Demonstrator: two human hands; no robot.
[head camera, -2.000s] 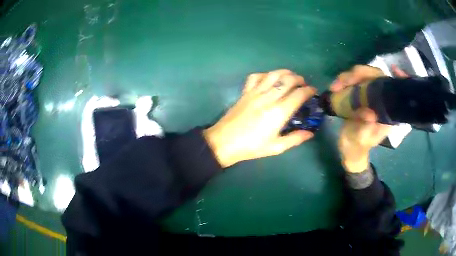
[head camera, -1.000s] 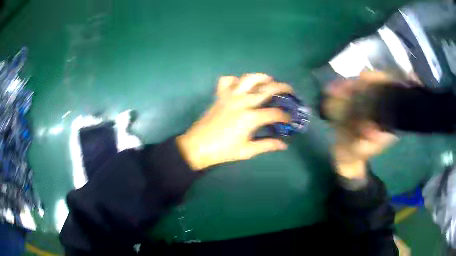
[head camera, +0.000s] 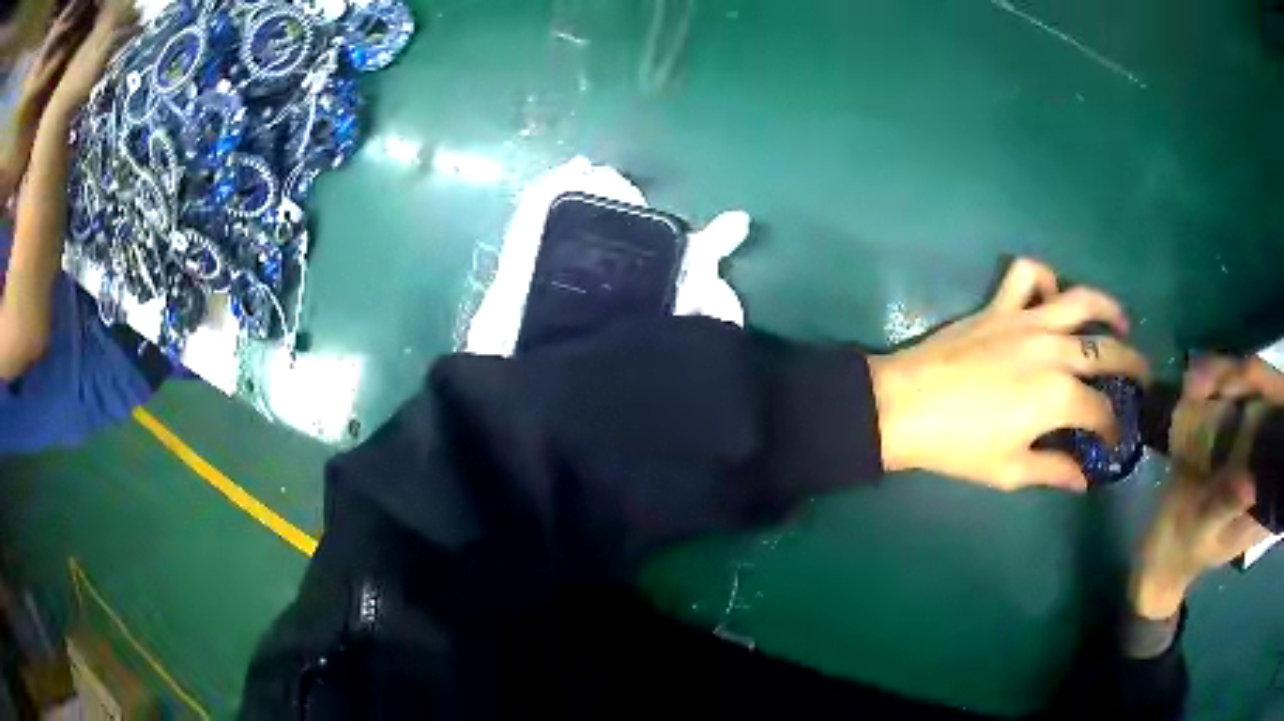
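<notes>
My left hand (head camera: 1007, 387) rests over the green surface at the right, its fingers curled around a dark round unit with a blue face (head camera: 1112, 430). My right hand (head camera: 1197, 507) is near the right edge of the picture, partly blurred, wrapped around the electric screwdriver (head camera: 1229, 437). The screwdriver's dark tip points left and meets or nearly meets the unit; exact contact cannot be told. The screwdriver's rear end is cut off by the picture edge.
A smartphone (head camera: 606, 268) lies on a white cloth (head camera: 715, 293) beyond my left forearm. A large tangled pile of blue and silver rings with wires (head camera: 225, 162) is at upper left. Another person's arm (head camera: 45, 211) reaches in at the far left. A yellow floor line (head camera: 225, 482) runs below.
The view has swung left, so the pile, phone and another person's arm show more, and my hands sit further right. The screwdriver tip and the unit are close together again after being apart.
</notes>
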